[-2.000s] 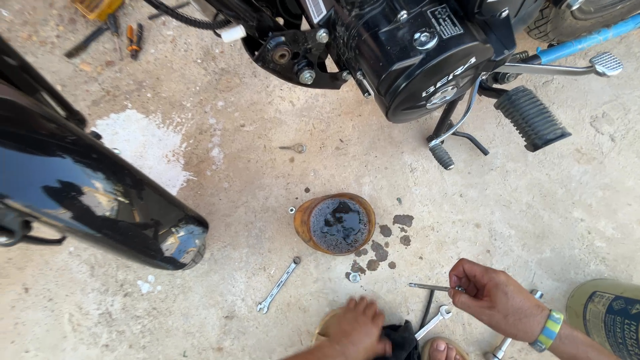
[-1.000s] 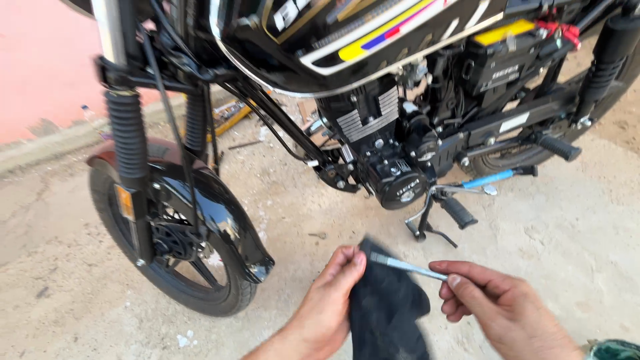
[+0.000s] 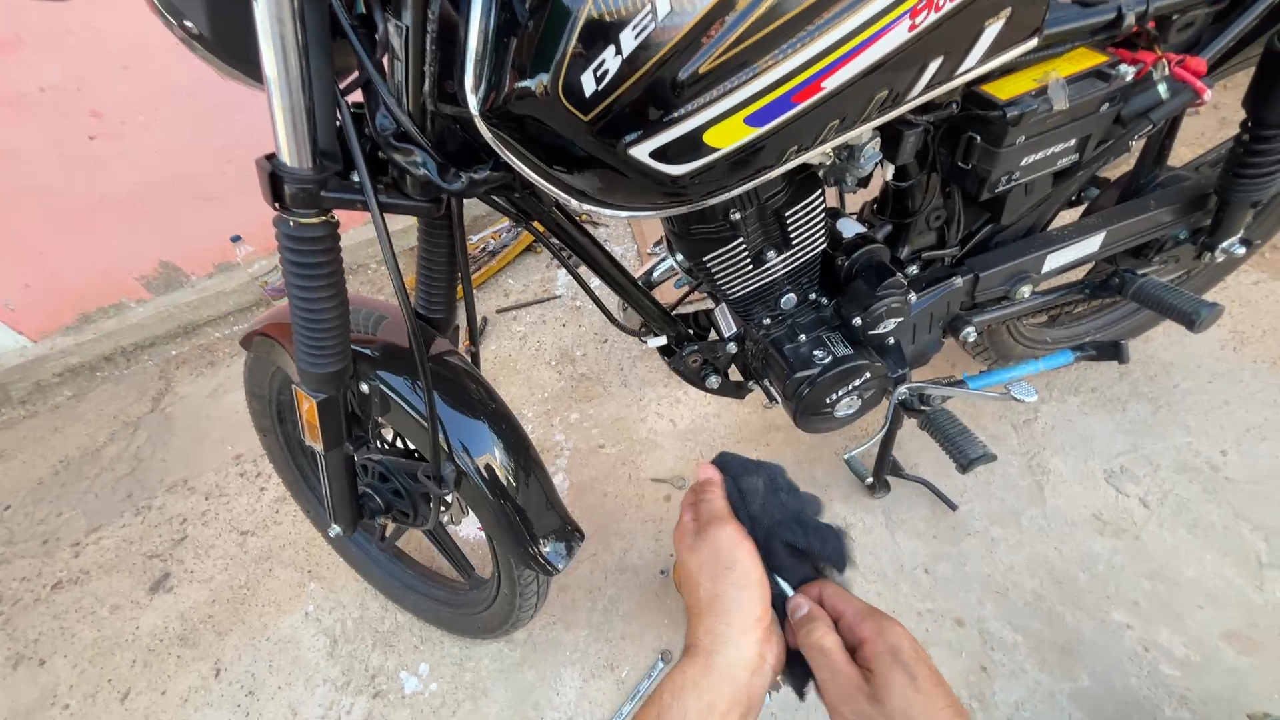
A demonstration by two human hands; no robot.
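Observation:
My left hand (image 3: pixel 722 570) holds a black cloth (image 3: pixel 780 515), which bunches up beyond the fingers. In my right hand (image 3: pixel 860 640) is a slim metal rod-like tool (image 3: pixel 785 586), pinched between thumb and fingers. Its far end goes into the cloth and is hidden there, so its kind cannot be told. Both hands are close together in front of the black motorcycle's engine (image 3: pixel 800 290). On the concrete by my left forearm lies a wrench (image 3: pixel 643 686), partly out of view.
The front wheel (image 3: pixel 400 520) and black fender (image 3: pixel 490 440) stand at left. The kick stand (image 3: pixel 885 460) and footpeg (image 3: pixel 955 438) reach out at right. A small metal piece (image 3: pixel 672 482) lies on the concrete beyond my left hand. A pink wall (image 3: pixel 120 160) rises at the back left.
Two seconds ago my left hand was low by the cloth; it then lifted the cloth. The tool, exposed earlier in my right hand, now has its end in the cloth. The view has tilted up.

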